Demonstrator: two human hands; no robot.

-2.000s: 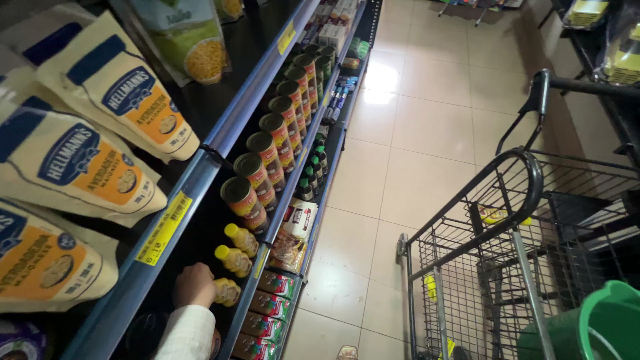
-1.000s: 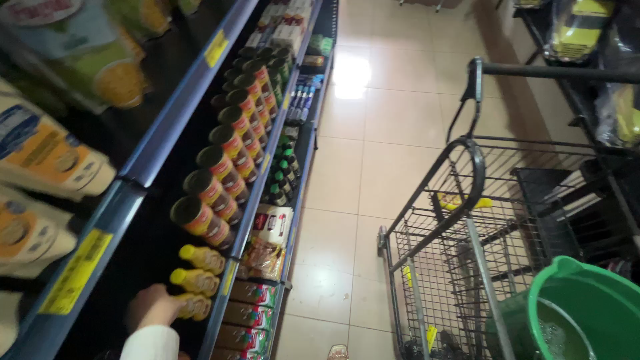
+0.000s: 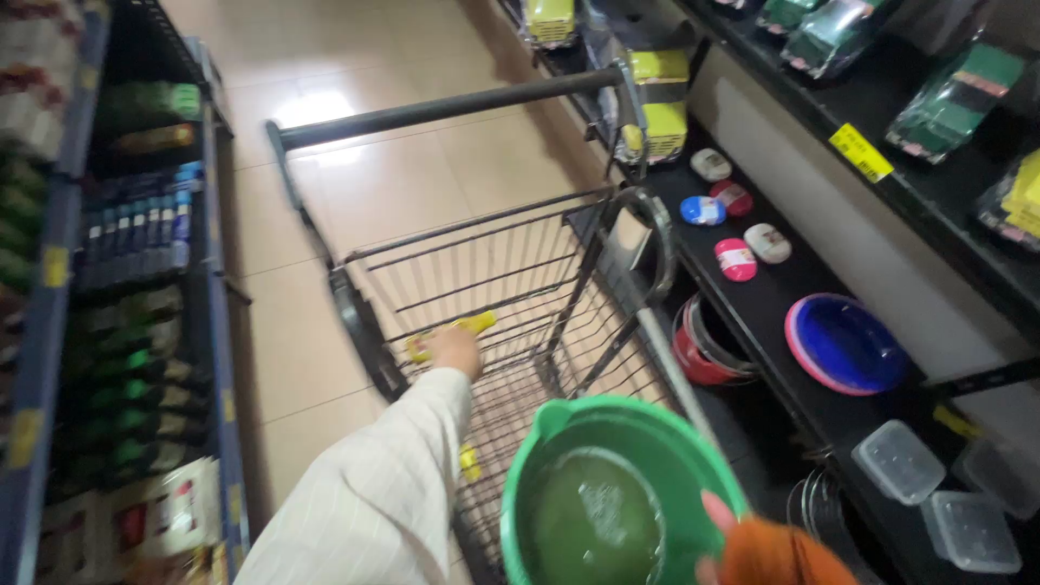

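My left hand [image 3: 457, 351], in a pale striped sleeve, reaches into the black wire shopping cart [image 3: 479, 219]. Its fingers are around a small yellow bottle [image 3: 481, 322], which shows on both sides of the blurred hand. Another yellow item [image 3: 470, 461] is lower in the cart, behind the wires. At the bottom right, my right hand [image 3: 715, 528], beside an orange cuff or cloth, grips the rim of a green plastic bucket [image 3: 546, 435]. Cloudy, foamy liquid lies in the bucket. Most of the right hand is hidden.
Shelves of bottles and packages line the left, behind a blue shelf edge [image 3: 223, 390]. On the right shelves are wrapped sponges [image 3: 656, 106], soap boxes [image 3: 735, 258], blue and pink basins [image 3: 849, 345] and clear containers [image 3: 900, 461]. A red bucket [image 3: 699, 345] sits below.
The view has swung right, from the shelf to the cart. My left hand has moved from the yellow bottles on the shelf into the cart. My right hand has come into view on the bucket rim.
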